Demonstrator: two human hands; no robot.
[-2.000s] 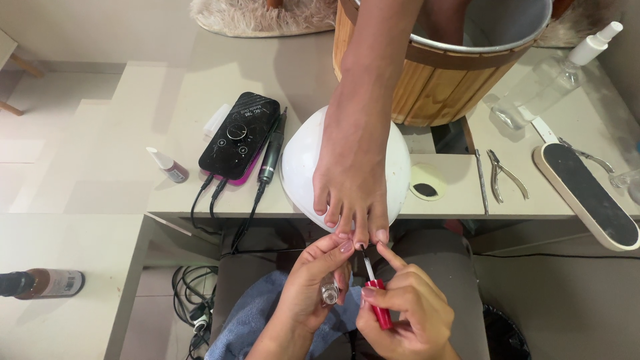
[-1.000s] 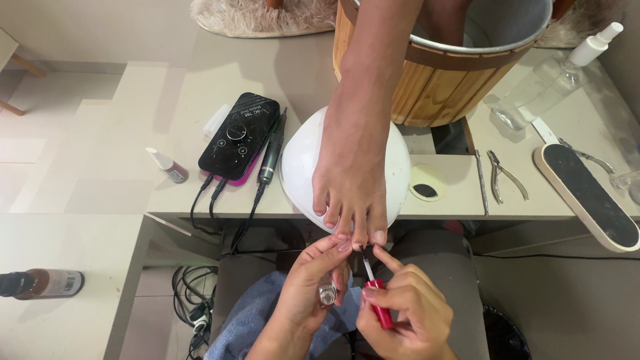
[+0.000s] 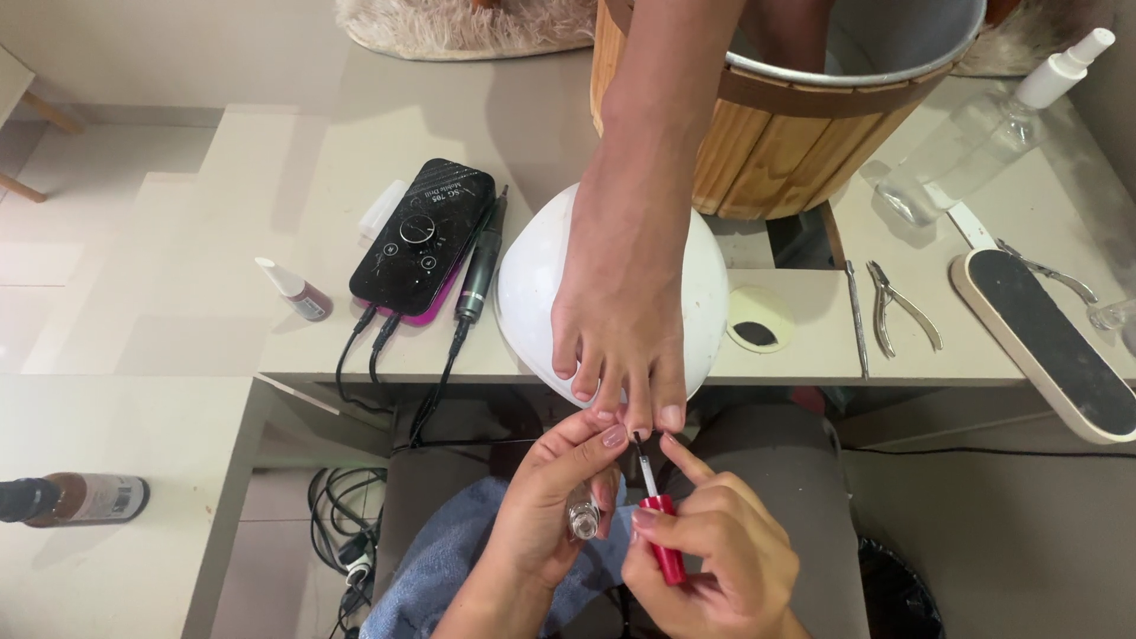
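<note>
Another person's bare foot (image 3: 626, 293) rests on a white rounded footrest (image 3: 532, 297), toes toward me. My left hand (image 3: 555, 488) holds a small clear glass bottle (image 3: 583, 519) in its curled fingers, while its thumb and forefinger touch the toes. In my right hand (image 3: 719, 550) is a nail polish brush with a red cap (image 3: 663, 537); its dark bristle tip is at the nail of the toe beside the big toe. My right forefinger reaches to just under the big toe.
A nail drill unit (image 3: 423, 240) and its handpiece (image 3: 482, 266) lie left of the footrest. To the right are cuticle nippers (image 3: 896, 311), a metal tool (image 3: 856, 319), a foot file (image 3: 1047, 342) and a spray bottle (image 3: 976, 142). A wooden tub (image 3: 763, 142) stands behind.
</note>
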